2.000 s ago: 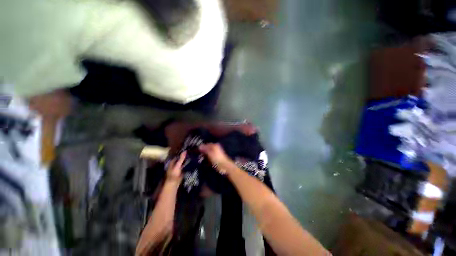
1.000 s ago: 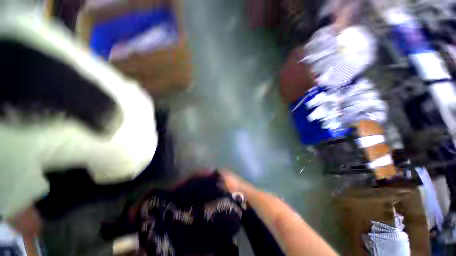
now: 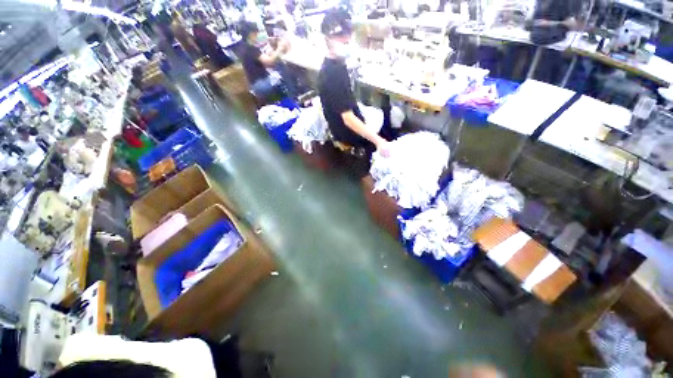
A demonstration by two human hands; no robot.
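My left hand is not in view. A small blurred patch at the bottom edge looks like part of my right hand; its fingers and anything in it cannot be made out. Nearest on the right, striped garment pieces are heaped over a blue crate. A person in dark clothes has a hand on another large striped heap. An orange-brown slatted stool or block with white bands stands beside the crate. The black embroidered garment is not in view.
An open carton with blue lining and pale pieces stands left of the green aisle, another carton behind it. A person's pale clothing is at bottom left. A carton with striped pieces is at lower right. Machine tables line both sides.
The view has swung up from my hands to the aisle and workshop. The black embroidered garment and my forearms have left the picture, apart from the patch at the bottom edge.
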